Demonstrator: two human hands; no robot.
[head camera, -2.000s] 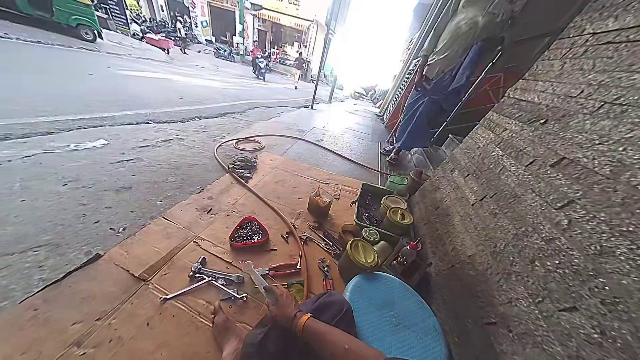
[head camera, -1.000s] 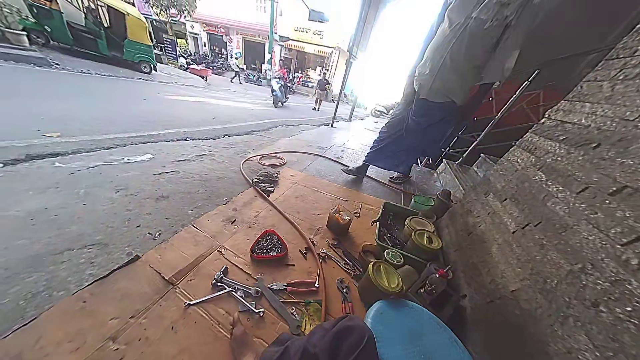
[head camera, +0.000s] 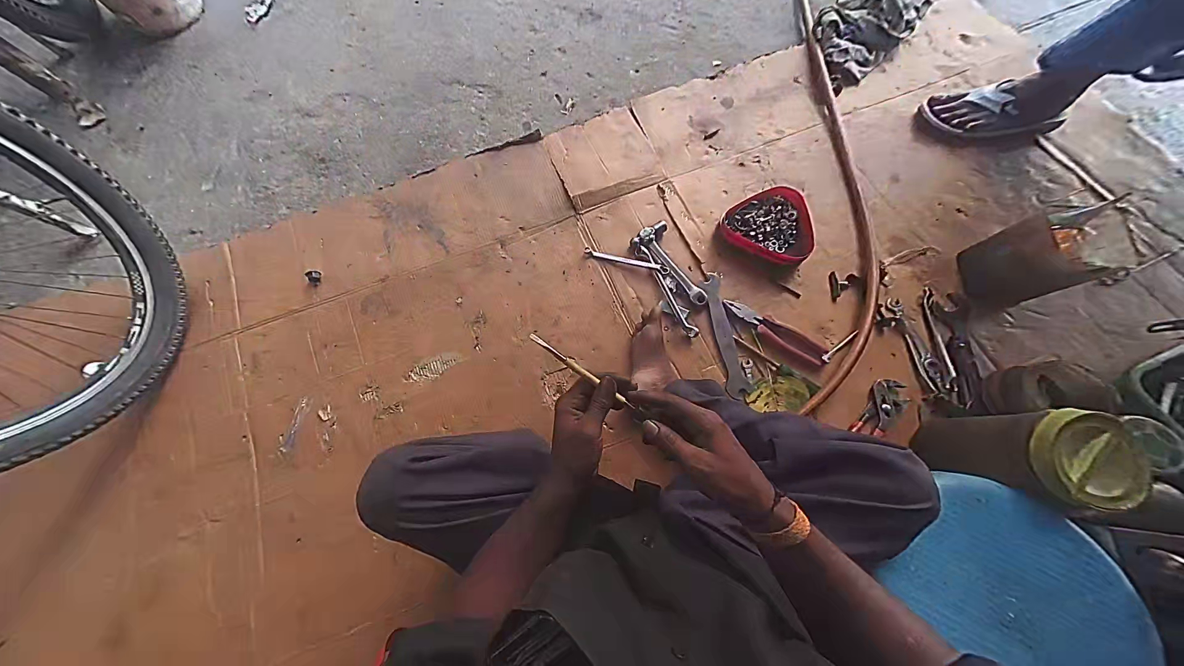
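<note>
My left hand (head camera: 585, 427) grips a thin, light-coloured rod (head camera: 566, 361), which looks like a brush or slim tool, pointing up and left. At the rod's lower end are the fingers of my right hand (head camera: 696, 439); whether they pinch it is hard to tell. Beyond my right hand lie a flat open-end spanner (head camera: 724, 335), a hammer-like metal tool (head camera: 671, 264), a thin spanner (head camera: 622, 259) and red-handled pliers (head camera: 782, 335). A red tray (head camera: 805, 242) of small metal nuts sits behind them.
Cardboard (head camera: 370, 287) covers the ground. A bicycle wheel (head camera: 166, 305) stands at left. A hose (head camera: 856, 194) curves past the tools. Another person's sandalled foot (head camera: 992, 109) is at upper right. More spanners (head camera: 934, 342), a lidded container (head camera: 1091, 458) and a blue stool (head camera: 1008, 573) are at right.
The view has swung down and to the left. Both my hands now show, with the thin rod between them. A person's foot now stands on the cardboard's far right part.
</note>
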